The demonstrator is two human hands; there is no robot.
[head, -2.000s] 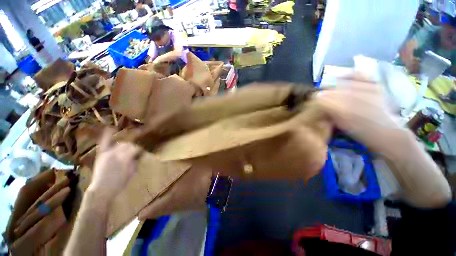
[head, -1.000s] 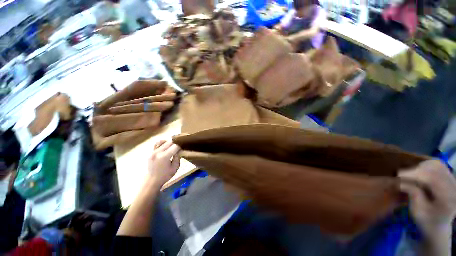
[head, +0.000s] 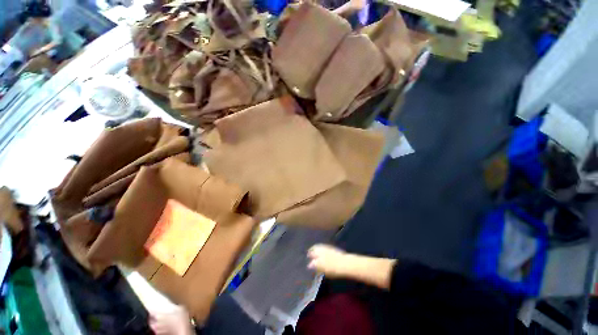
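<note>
A brown bag body [head: 226, 254] with an orange patch [head: 180, 237] lies tilted at the left front, near the table's edge. My left hand [head: 172, 320] is at its lower edge, low in the picture, beside a white strip [head: 147, 291]; whether the fingers grip either is unclear. My right hand [head: 324, 260] is off the bag, over the grey sheet [head: 275, 262], with fingers blurred and nothing visible in it. Folded brown bags [head: 118, 160] lie just behind and left of the bag body.
Flat brown panels [head: 275, 157] lie beyond the bag. A heap of brown bags [head: 223, 72] stands farther back, with a white fan [head: 110, 97] to its left. A dark aisle [head: 429, 170] runs at right, with a blue crate [head: 482, 248]. A green box [head: 23, 304] is at lower left.
The wide open-mouthed bag is no longer stretched between my hands. A bag with an orange patch now lies at left front. My right hand has come off the bag and moved left.
</note>
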